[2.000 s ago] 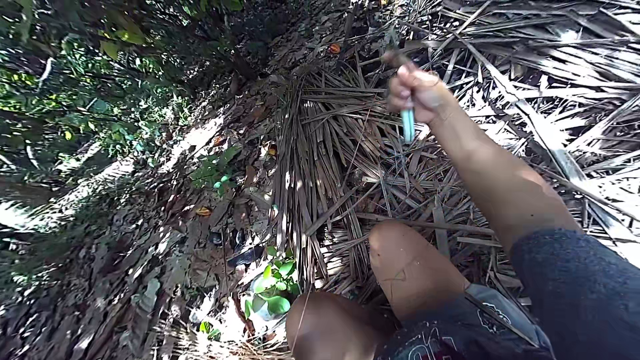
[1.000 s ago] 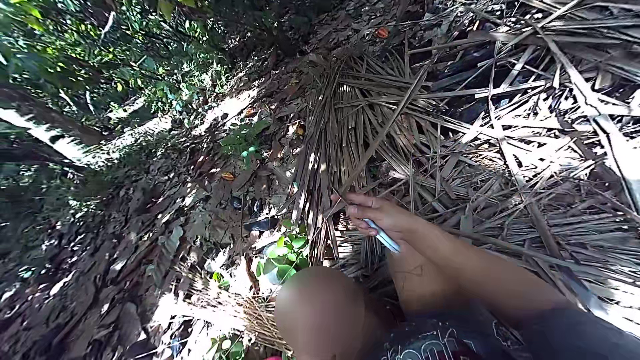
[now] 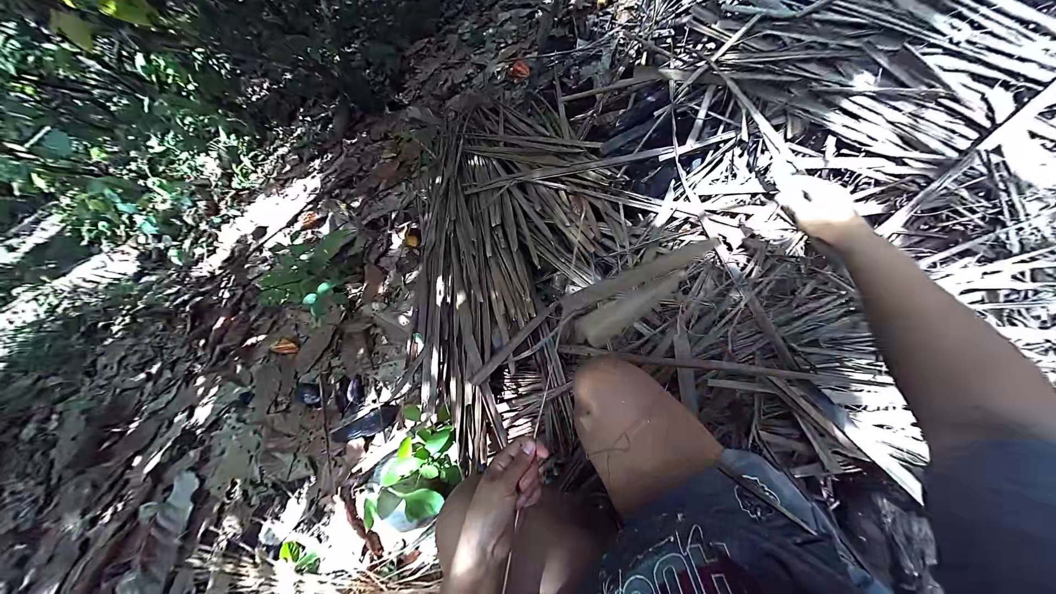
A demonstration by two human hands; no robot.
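My left hand [image 3: 507, 487] is low in the middle, by my knee, with its fingers closed on a thin fibre strip [image 3: 540, 417] that runs up and down from the fist. My right hand [image 3: 817, 206] reaches out at the upper right over dry palm leaves [image 3: 891, 115]; bright sun washes it out, so its fingers and anything in them cannot be made out. Between the hands, long dry leaf strips [image 3: 631, 305] lie across a bundle of dry palm leaflets [image 3: 487, 247], partly blurred.
My bent knee [image 3: 635, 421] is beside the palm leaves. A small green-leaved plant [image 3: 421, 474] grows near my left hand. Leaf litter [image 3: 206, 412] covers the ground at the left, with green bushes [image 3: 107, 148] beyond. Orange dry leaves [image 3: 285, 346] lie scattered there.
My right hand, which held a light-blue-handled tool near my knees a second ago, has moved out to the upper right. My left hand has come into plain view low in the middle.
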